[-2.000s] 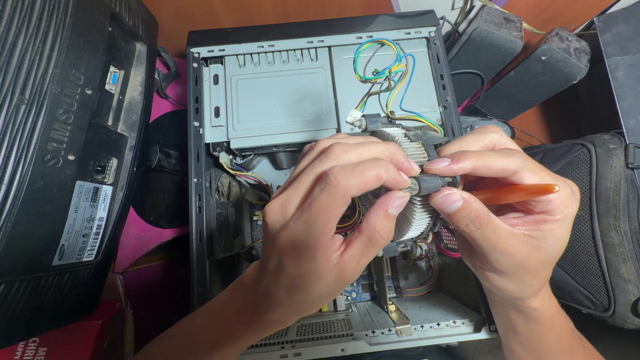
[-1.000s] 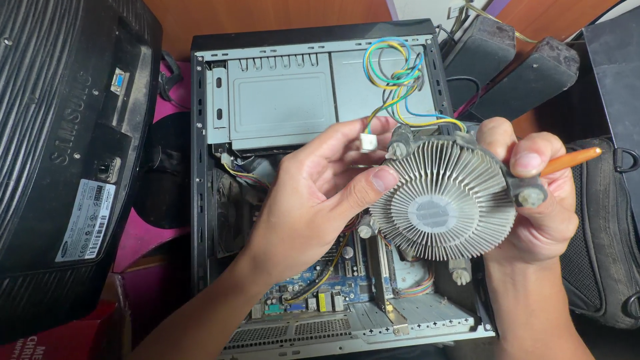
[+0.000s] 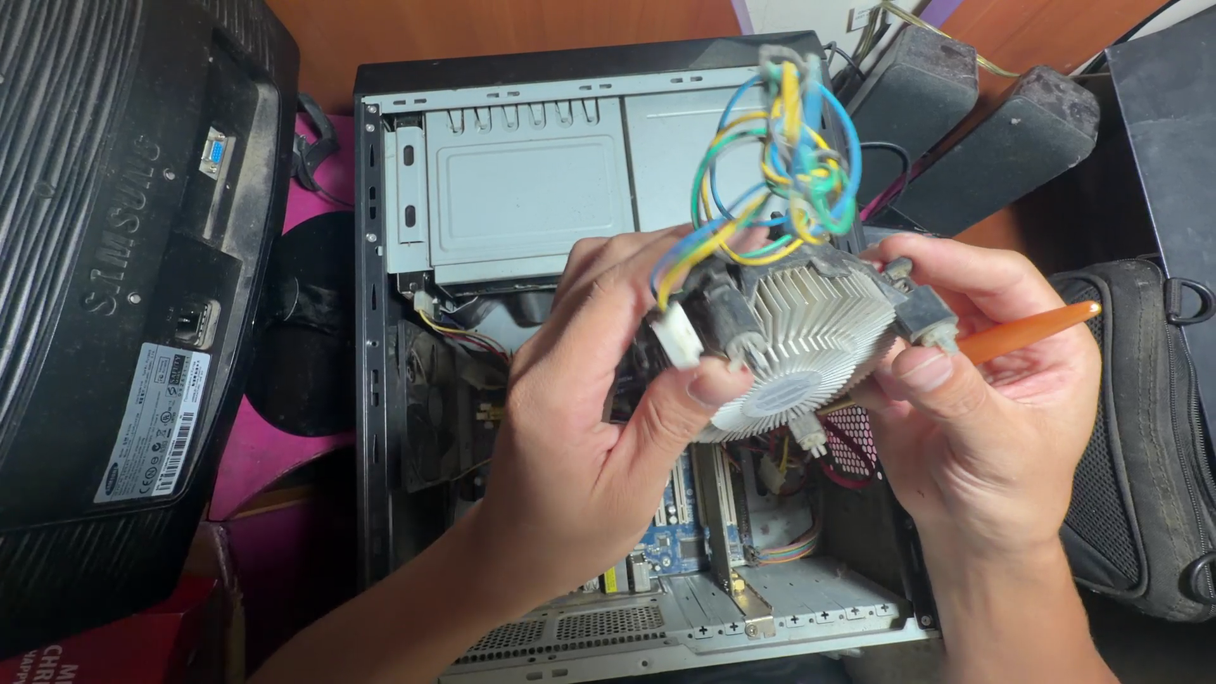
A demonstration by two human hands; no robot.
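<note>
Both hands hold a round aluminium CPU cooler heatsink (image 3: pixel 807 342) tilted above an opened computer case (image 3: pixel 532 190). My left hand (image 3: pixel 608 389) grips its left side, the thumb by a black mounting leg and a white fan connector (image 3: pixel 676 334). My right hand (image 3: pixel 988 380) holds the opposite side by another leg, with an orange tool handle (image 3: pixel 1031 332) lying across the palm; the tool's other end is hidden. A knotted bundle of blue, yellow and green fan wires (image 3: pixel 793 171) stands up over the heatsink. Beneath, part of a blue motherboard (image 3: pixel 676 541) shows.
The back of a Samsung monitor (image 3: pixel 85 237) stands at the left, beside its round black base (image 3: pixel 309 323). Two dark speakers (image 3: pixel 997 142) are at the upper right. A black bag (image 3: pixel 1140 446) lies right of the case, and a red box (image 3: pixel 142 627) is at the lower left.
The heatsink, its round face toward the camera one second ago, is now tilted. The wire bundle, earlier lying over the case's metal bay, now stands higher above the cooler.
</note>
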